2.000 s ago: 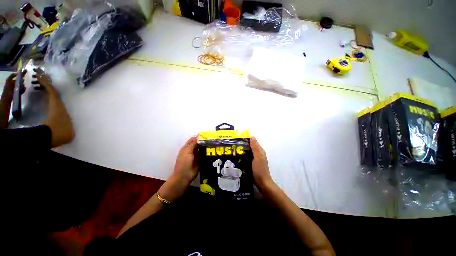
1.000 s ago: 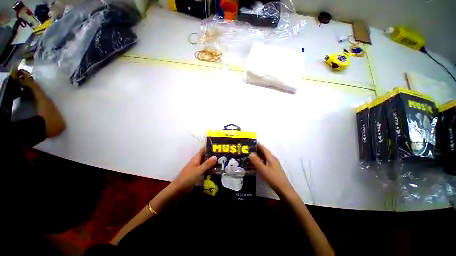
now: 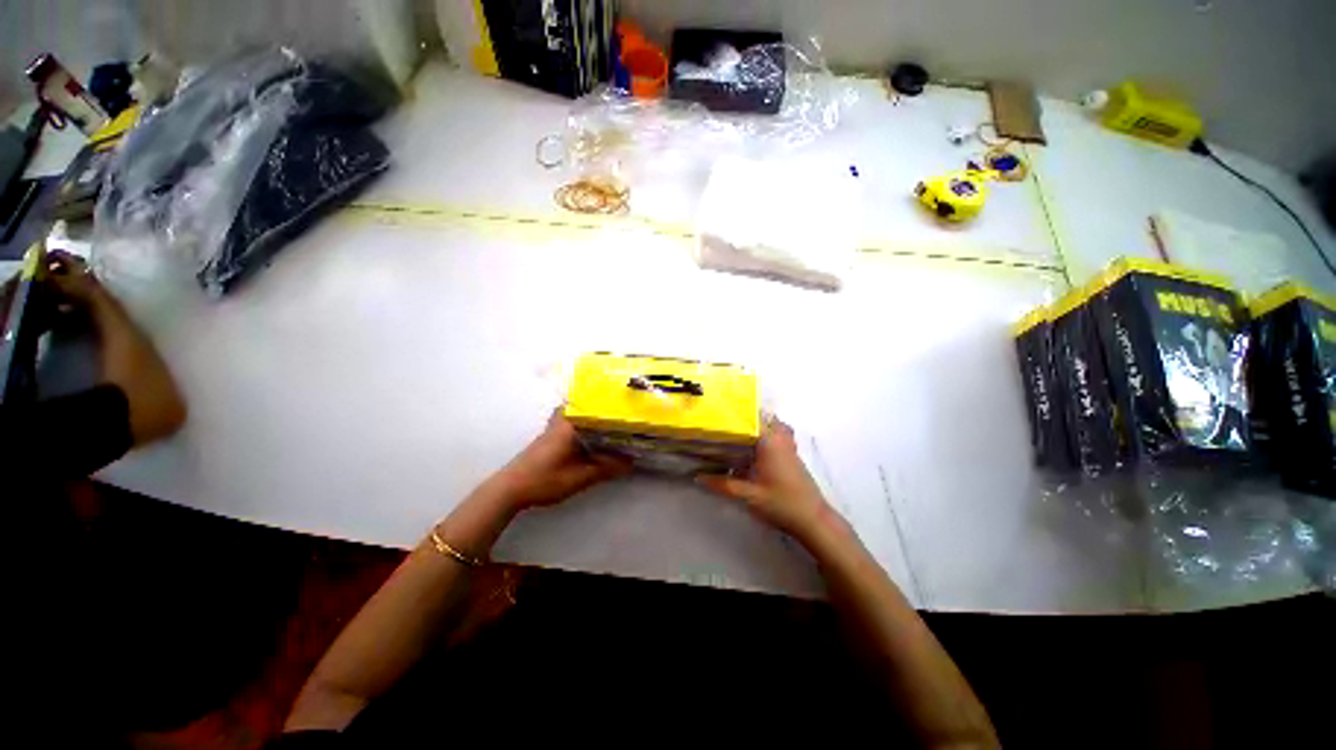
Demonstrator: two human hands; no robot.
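Note:
A black retail box with a yellow top (image 3: 662,399) stands upright near the table's front edge, its yellow top and small black hang loop facing me. My left hand (image 3: 564,465) holds its left side low down. My right hand (image 3: 772,476) holds its right side low down. The box front is mostly hidden by the tilt and my fingers. Whether film covers this box is hard to tell.
Bagged boxes (image 3: 1172,366) stand in a row at right, with loose film before them. Unused poly bags (image 3: 772,220), rubber bands (image 3: 592,197) and a yellow tape measure (image 3: 952,197) lie behind. A large plastic bag (image 3: 279,176) lies left, near another person's arm (image 3: 135,359).
The box has tipped from showing its MUSIC front to showing its yellow top. My hands have moved from its front face to its lower sides. The view has shifted slightly.

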